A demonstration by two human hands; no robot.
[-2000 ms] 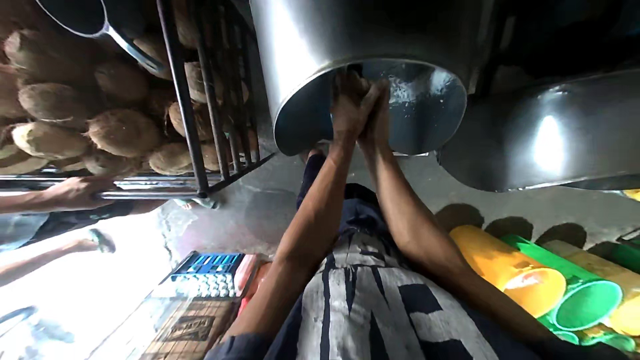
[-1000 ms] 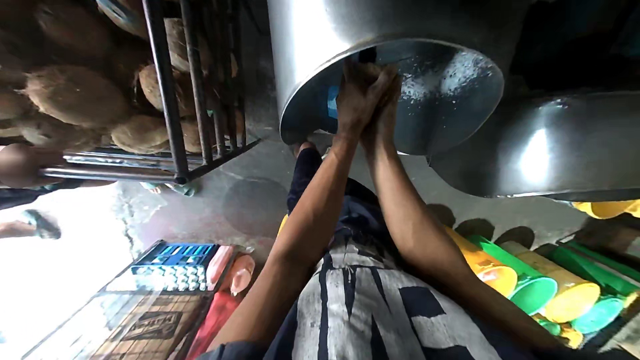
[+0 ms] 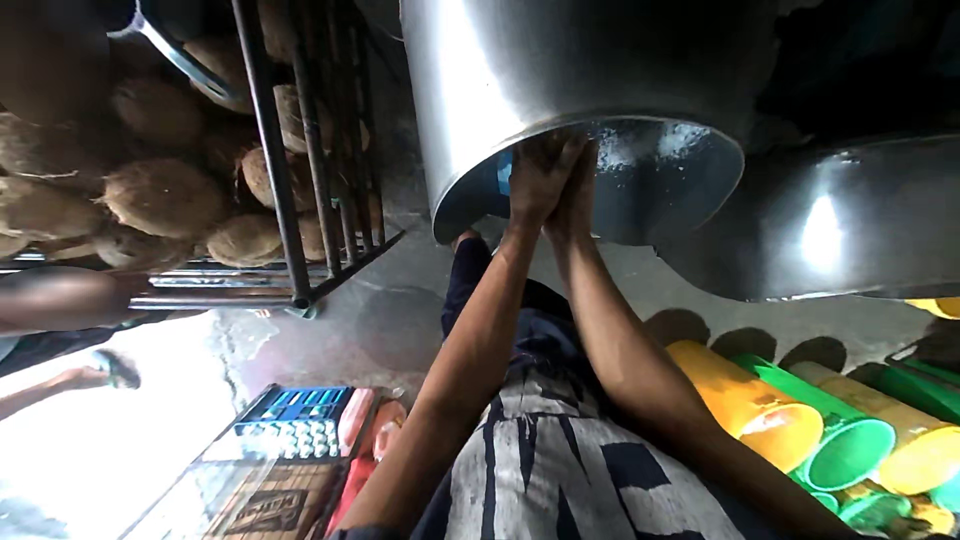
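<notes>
Both my hands reach into the open mouth of a metal hood or chute [image 3: 585, 67]. My left hand [image 3: 536, 176] and my right hand [image 3: 576, 187] are pressed close together, the fingers shadowed under the rim, so what they hold or touch is hidden. White shredded or crumbly bits cling to the inner wall to the right of my hands. Just left of them, inside the opening, a blue thing [image 3: 505, 172] shows.
Brown coconuts [image 3: 165, 199] fill a metal-barred rack [image 3: 274, 150] at left, with another person's arm [image 3: 60, 300] beside it. Another curved metal sheet [image 3: 862, 225] is at right. Orange [image 3: 750, 397] and green [image 3: 840, 442] plastic containers lie lower right; a blue crate [image 3: 300, 405] is lower left.
My two hands stay together inside the metal opening. The other person's arm and foot at the left have shifted. The view has moved slightly.
</notes>
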